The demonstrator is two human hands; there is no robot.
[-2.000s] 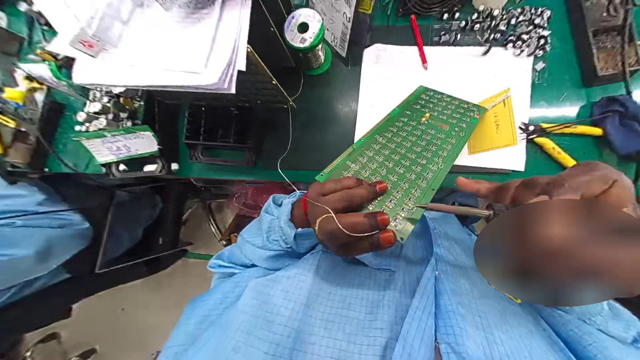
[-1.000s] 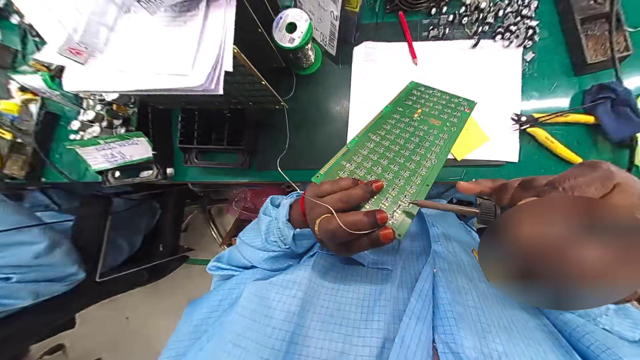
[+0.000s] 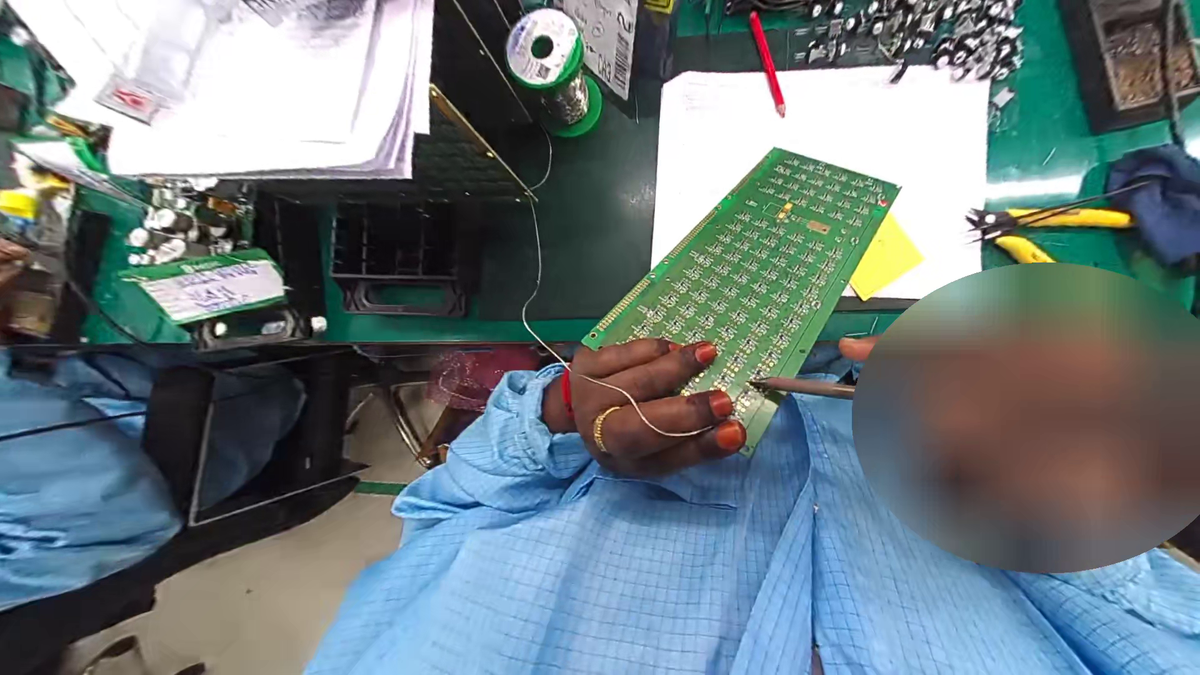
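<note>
My left hand [image 3: 656, 403] grips the lower end of a long green circuit board [image 3: 750, 272], which is tilted over the table's edge. Between its fingers runs a thin solder wire [image 3: 536, 272], leading up to a solder spool [image 3: 555, 70] with green flanges. From the right, the tip of a soldering iron [image 3: 806, 385] touches or nearly touches the board's lower part beside my left fingertips. My right hand [image 3: 858, 349] is mostly covered by a blurred patch; only a fingertip shows clearly, and its hold on the iron is hidden.
White paper [image 3: 712, 122], a yellow slip [image 3: 886, 258] and a red pencil [image 3: 767, 66] lie behind the board. Yellow-handled cutters [image 3: 1069, 218], a blue cloth [image 3: 1158, 202] and a dark tray [image 3: 1134, 61] are at right. Black racks and paper stacks [image 3: 272, 103] stand left. Another person's blue sleeve shows far left.
The iron's tip has moved up from near the board's bottom corner and stays among the lower joints. My left hand keeps its hold on the board and wire.
</note>
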